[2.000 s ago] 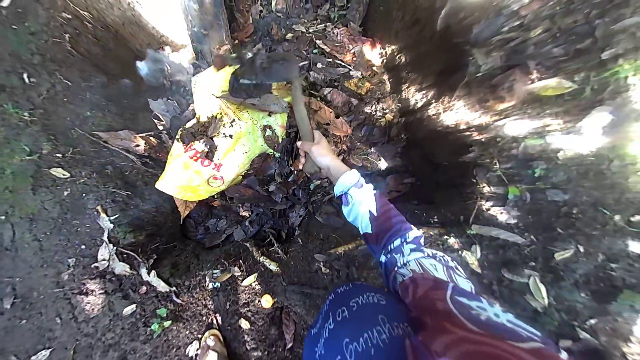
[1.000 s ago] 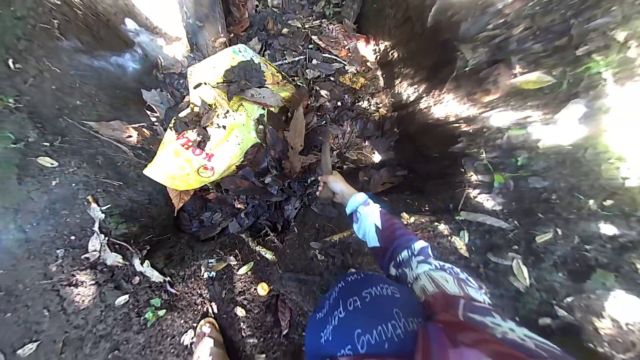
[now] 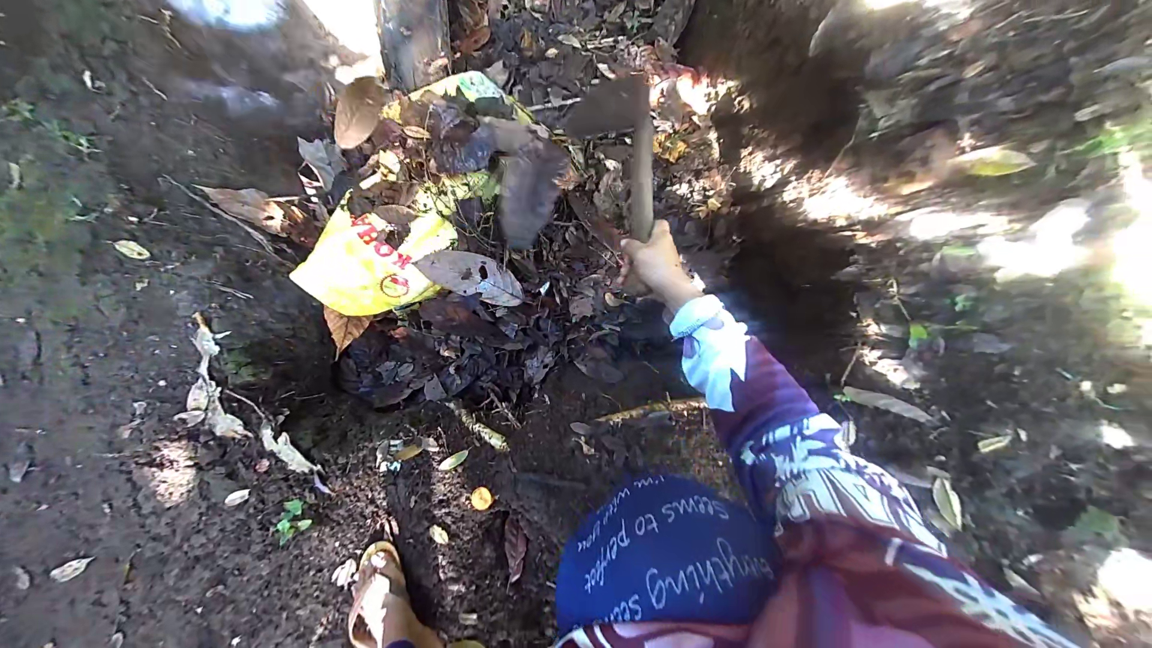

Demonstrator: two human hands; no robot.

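My right hand (image 3: 655,261) is closed around the wooden handle of a hoe-like tool (image 3: 642,171), whose dark, broad blade is blurred at the handle's top and points left over the leaf litter. Left of the blade lies a yellow plastic sack (image 3: 360,270) bearing red print, partly covered by brown leaves and dark debris. A large dry leaf (image 3: 470,276) overlaps the sack's lower right edge. Dark, wet-looking leaves (image 3: 504,346) fill the hollow beneath my right hand. My left hand is not in view.
A wooden post or trunk (image 3: 414,40) stands behind the sack. Bare dark soil (image 3: 99,378) with scattered leaves lies at the left. My sandalled foot (image 3: 382,594) is at the bottom. Sunlit ground with leaf litter (image 3: 954,360) spreads at the right.
More leaves and debris now cover the sack, which showed more yellow before. The tool's blade, out of sight among the leaves one second ago, is visible again above them.
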